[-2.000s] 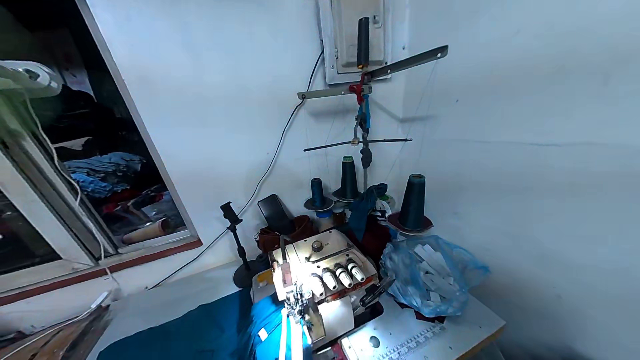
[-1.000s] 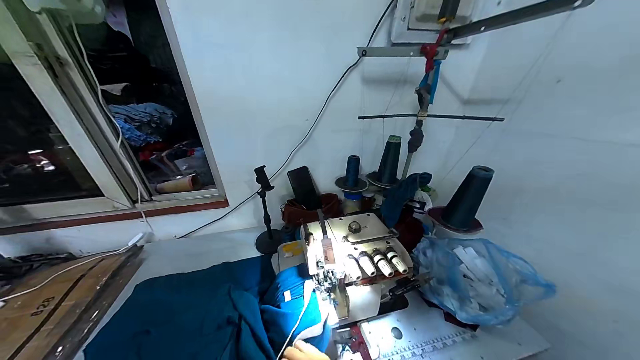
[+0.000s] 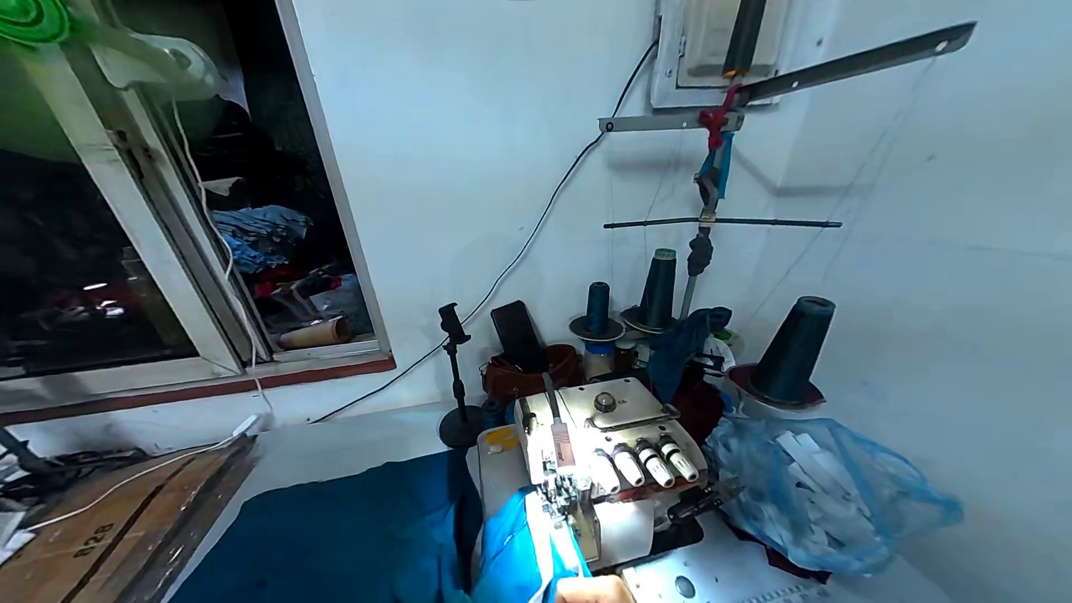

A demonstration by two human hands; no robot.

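Only the upper edge of one hand, seemingly my right hand (image 3: 595, 590), shows at the bottom edge of the view. It touches the brightly lit blue fabric (image 3: 512, 544) in front of the overlock sewing machine (image 3: 615, 419); its grip is cut off. My left hand is out of view. A white strip lies along the lit fabric below the presser foot (image 3: 559, 494). More of the dark teal fabric (image 3: 335, 536) spreads over the table to the left. Thread cones (image 3: 794, 352) stand behind the machine and to its right, under a metal thread stand (image 3: 708, 188).
A blue plastic bag of white scraps (image 3: 816, 494) sits right of the machine. Behind it are a small black phone stand (image 3: 458, 377) and a phone (image 3: 519, 335) in a brown container (image 3: 536, 374). Cardboard (image 3: 100, 519) lies at left, below a window (image 3: 193, 364); a green fan (image 3: 33, 21) is above.
The hand, not in view two seconds ago, has come in at the bottom beside the lit fabric. The view has shifted, showing more of the window and table at left.
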